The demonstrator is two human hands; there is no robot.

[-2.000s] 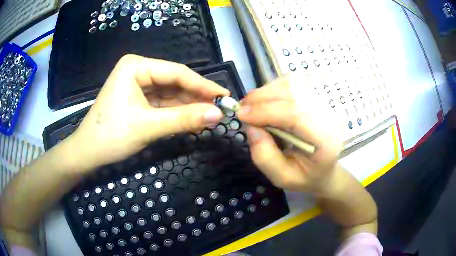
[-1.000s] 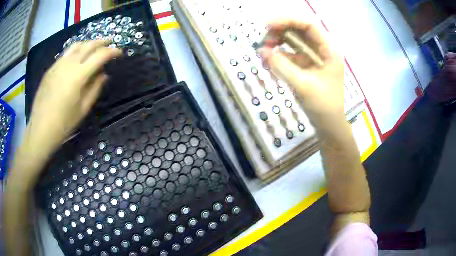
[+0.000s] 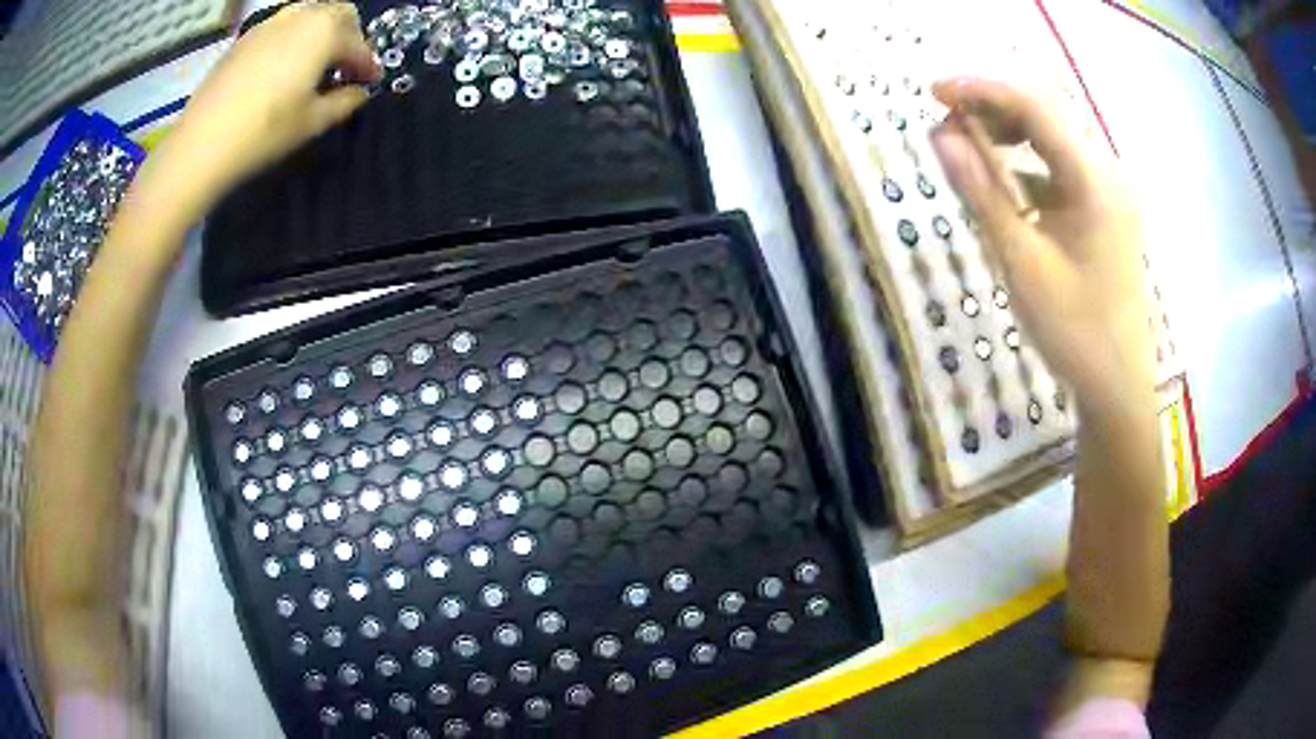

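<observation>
My left hand [image 3: 289,80] is over the rear black tray [image 3: 347,202], its fingertips at the left edge of a heap of loose silver pieces [image 3: 505,51]. Whether it grips one is unclear. My right hand [image 3: 1061,217] is above the white board [image 3: 996,462], fingers bent near small dark ring parts in rows. A tan stick [image 3: 996,162] shows, partly hidden, between its fingers and palm. The front black tray [image 3: 852,578] has round pockets. Silver pieces fill rows on its left and along its front; pockets at its upper right are empty.
A blue bin [image 3: 72,231] of small silver pieces stands at the left. A pale slotted tray [image 3: 101,51] lies at the far upper left, and more pale slotted strips [image 3: 166,534] show behind my left forearm. Yellow tape [image 3: 895,657] runs along the table's front edge; red tape is at the right.
My hands have parted from the piece held between them. The left went to the loose heap, the right to the white board. The view has also shifted.
</observation>
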